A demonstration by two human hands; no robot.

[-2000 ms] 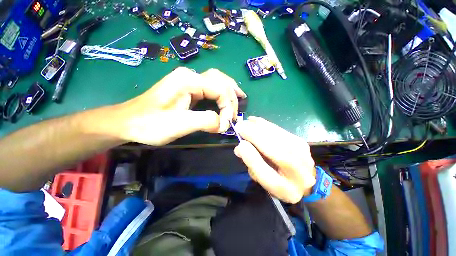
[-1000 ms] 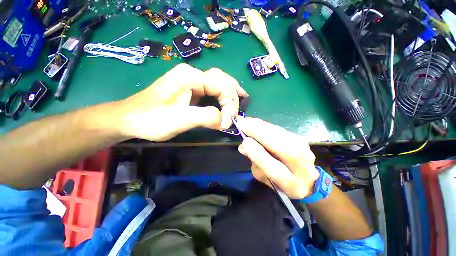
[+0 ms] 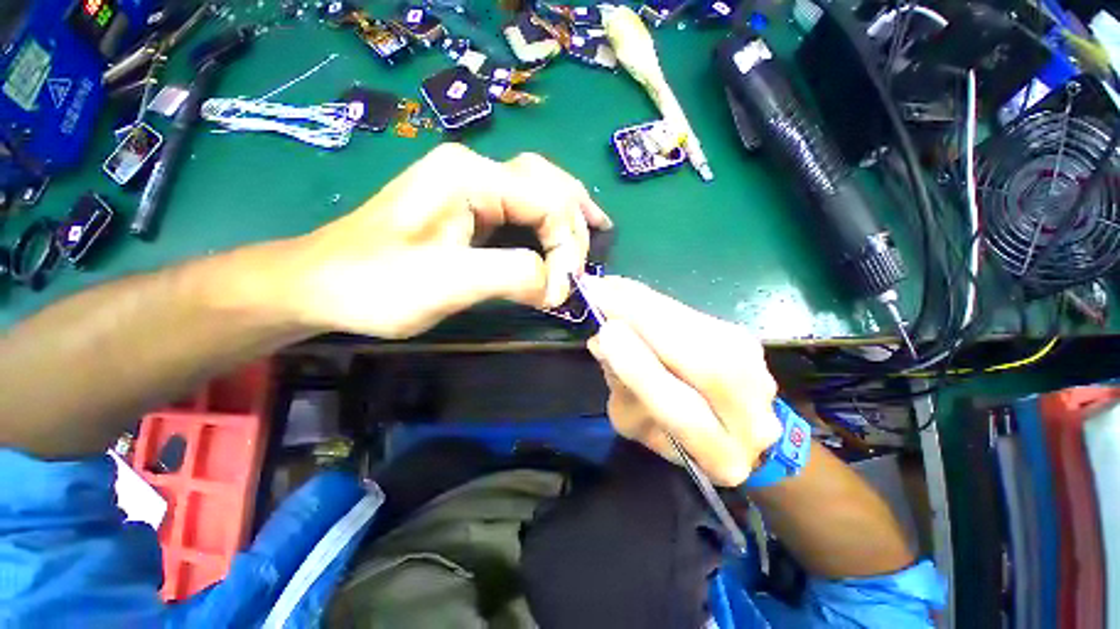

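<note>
The watch housing is a small dark case with a pale rim at the front edge of the green mat. It is mostly hidden by my fingers. My left hand comes in from the left, and its thumb and fingertips hold the housing. My right hand is closed on thin silver tweezers, held like a pen. Their tip reaches the housing between my hands, and their back end sticks out below my palm. What the tip touches is too small to tell.
An open watch case lies by a cream-handled brush. A black electric screwdriver and round fan are at right. White wires, a black-handled tool and a blue station are at left. A red tray sits below.
My right hand and the tweezers have shifted and tilted slightly, with the tip still at the housing. My left hand has barely moved. The whole view has shifted a little.
</note>
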